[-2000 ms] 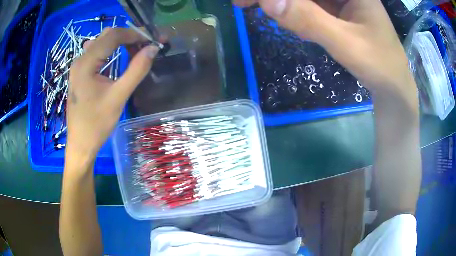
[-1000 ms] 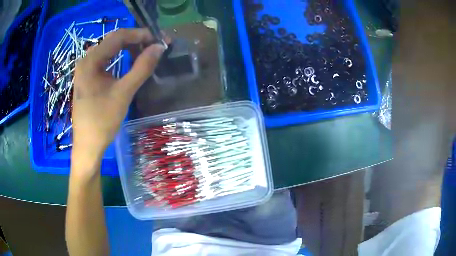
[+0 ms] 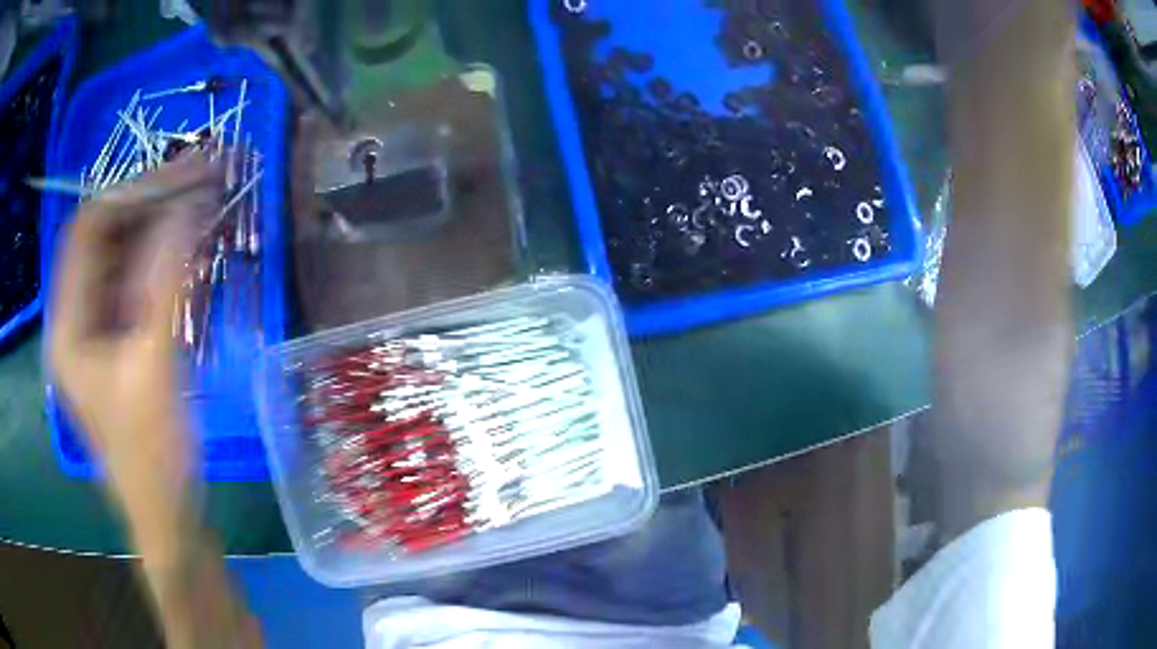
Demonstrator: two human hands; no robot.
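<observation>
My left hand [image 3: 121, 292] is motion-blurred over the left blue tray [image 3: 165, 472]. A thin whitish wired piece [image 3: 76, 190] sticks out leftward from its fingertips. My right hand is cut off by the top edge; only the forearm [image 3: 1002, 254] shows. The fixture [image 3: 387, 200] has a small round seat on top, with no hand at it. The dark press ram [image 3: 298, 57] is above it, to the left. The clear plastic tub [image 3: 638, 418] at the bench front holds rows of red and white pieces. The right blue tray [image 3: 761, 298] holds many small dark and silvery rings.
The brownish-grey base plate [image 3: 476, 241] lies under the fixture. Outer blue trays show at the far left [image 3: 45, 76] and far right [image 3: 1136, 190]. A pale translucent tub [image 3: 1091, 228] and shiny plastic are partly behind my right forearm. The green bench's edge curves along the front.
My left hand has left the fixture and moved left over the left tray, uncovering the seat. My right forearm has swung upright from the earlier view. The whole bench view has shifted slightly left.
</observation>
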